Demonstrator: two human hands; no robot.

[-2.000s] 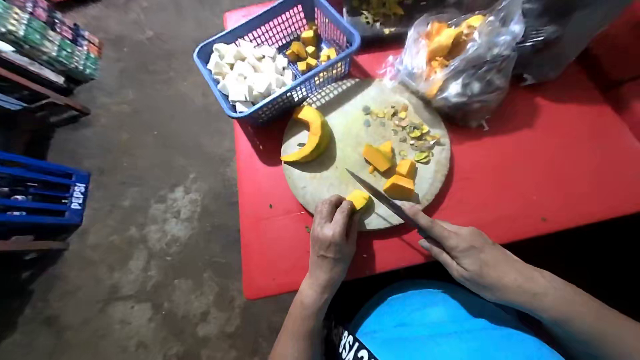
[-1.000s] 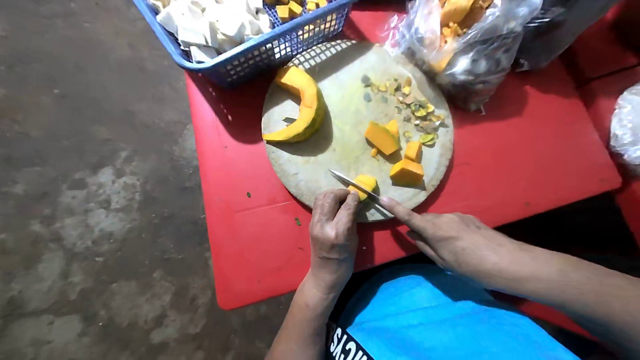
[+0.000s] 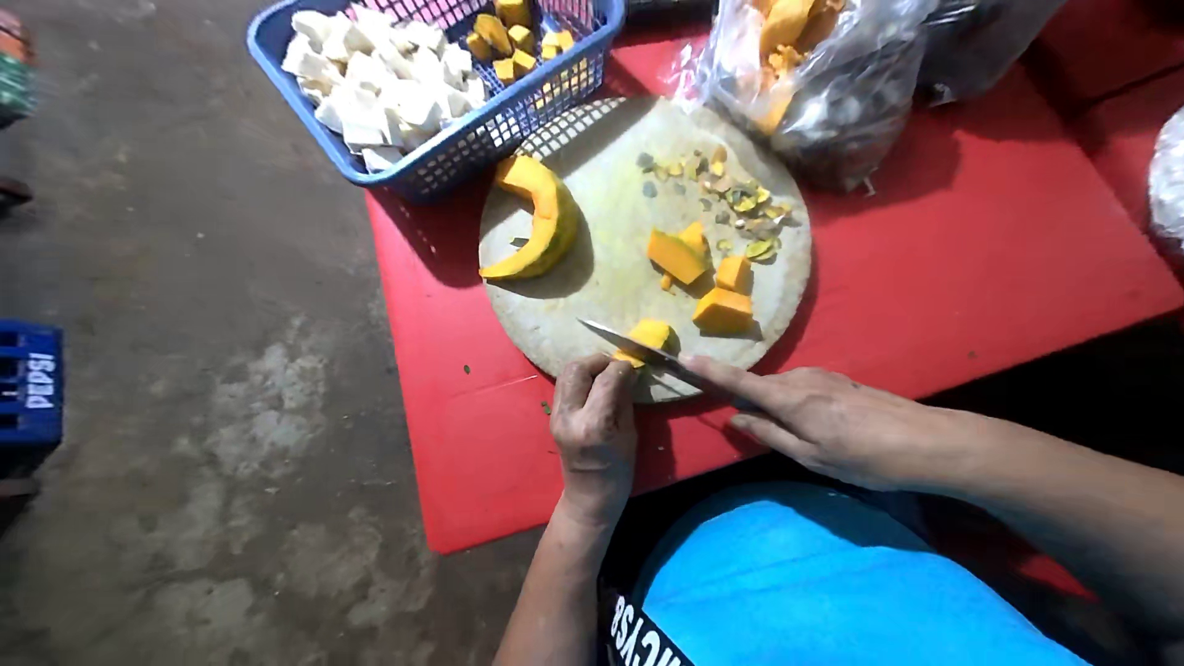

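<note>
On a round cutting board [image 3: 610, 296], my left hand [image 3: 595, 416] holds a small pumpkin piece [image 3: 650, 334] near the board's front edge with its fingertips. My right hand [image 3: 823, 421] grips a knife [image 3: 638, 349], whose blade lies across that piece, its tip pointing up and left. Several orange pumpkin chunks [image 3: 723, 310] rest to the right of the blade. A curved pumpkin slice [image 3: 552, 222] with rind lies at the board's left. Small peel scraps [image 3: 747, 199] are scattered at its upper right.
A blue plastic basket [image 3: 435, 153] with white chunks [image 3: 379, 83] and pumpkin cubes [image 3: 513, 42] stands behind the board, on the red table [image 3: 481, 444]. A clear plastic bag [image 3: 832, 111] with orange contents sits at the back right. A blue crate [image 3: 28, 384] stands at far left.
Two seconds ago the blade was to the right of the small piece; since then it has moved left, across it. My left hand keeps its hold on the piece. The view has shifted.
</note>
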